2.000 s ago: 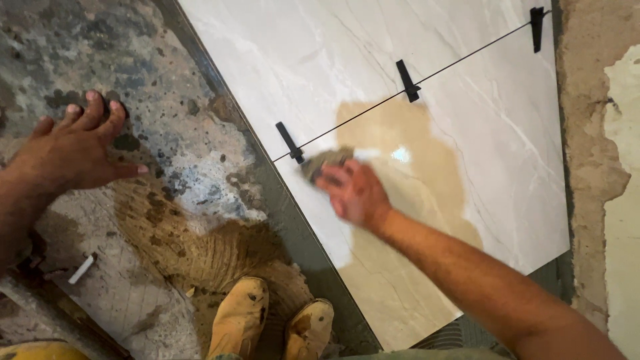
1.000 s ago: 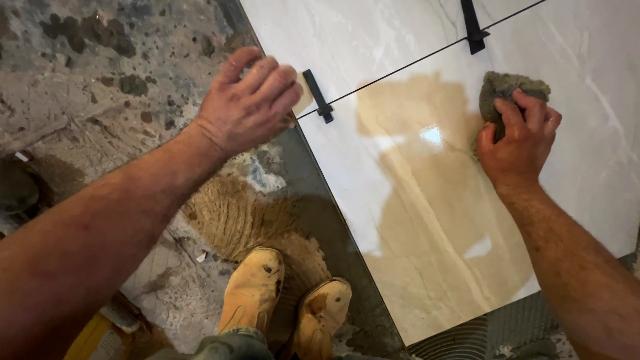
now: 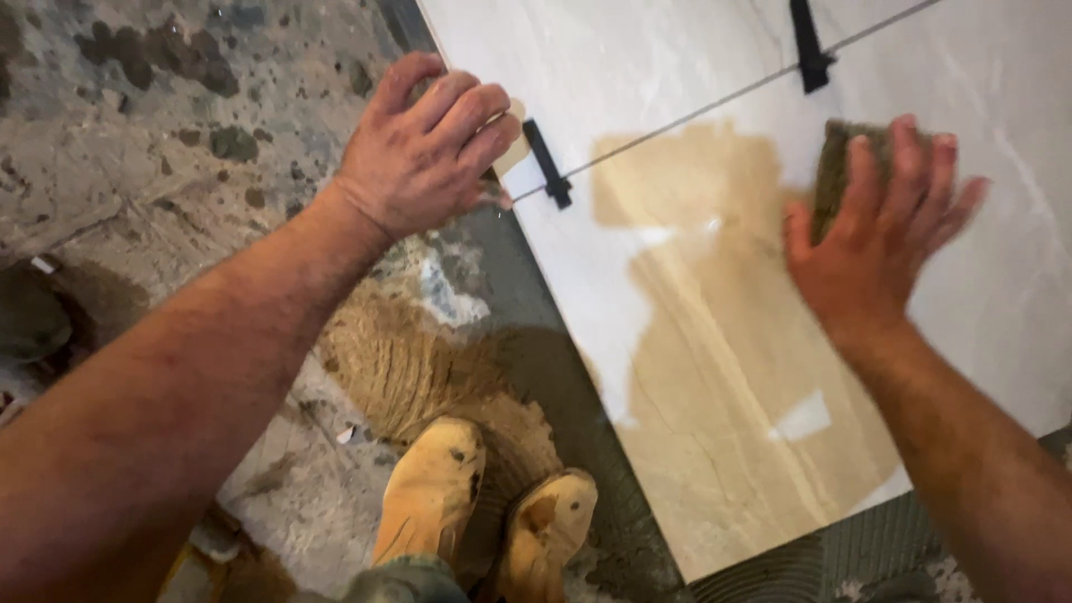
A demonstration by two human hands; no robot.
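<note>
My right hand (image 3: 879, 226) presses a dark, grimy sponge (image 3: 844, 167) flat on a glossy marble-look floor tile (image 3: 720, 402), fingers spread over it. My left hand (image 3: 435, 142) is at the tiles' left edge, fingers bent; its fingertips are partly hidden, and whether it touches the edge or holds anything cannot be told. Just right of it a black plastic leveling wedge (image 3: 546, 163) sits in a clip on the thin joint between two tiles. Another black wedge (image 3: 808, 50) stands farther right on the same joint.
Combed thinset mortar (image 3: 871, 540) shows below the tile's lower edge. My tan work boots (image 3: 435, 486) stand on mortar-smeared floor left of the tile. The stained concrete floor (image 3: 209, 159) bears small debris. A dark rounded object (image 3: 29, 314) lies at the far left.
My left hand has moved from the concrete floor to the tile edge near the wedge. My right hand has moved the sponge right, away from that wedge. The view has shifted.
</note>
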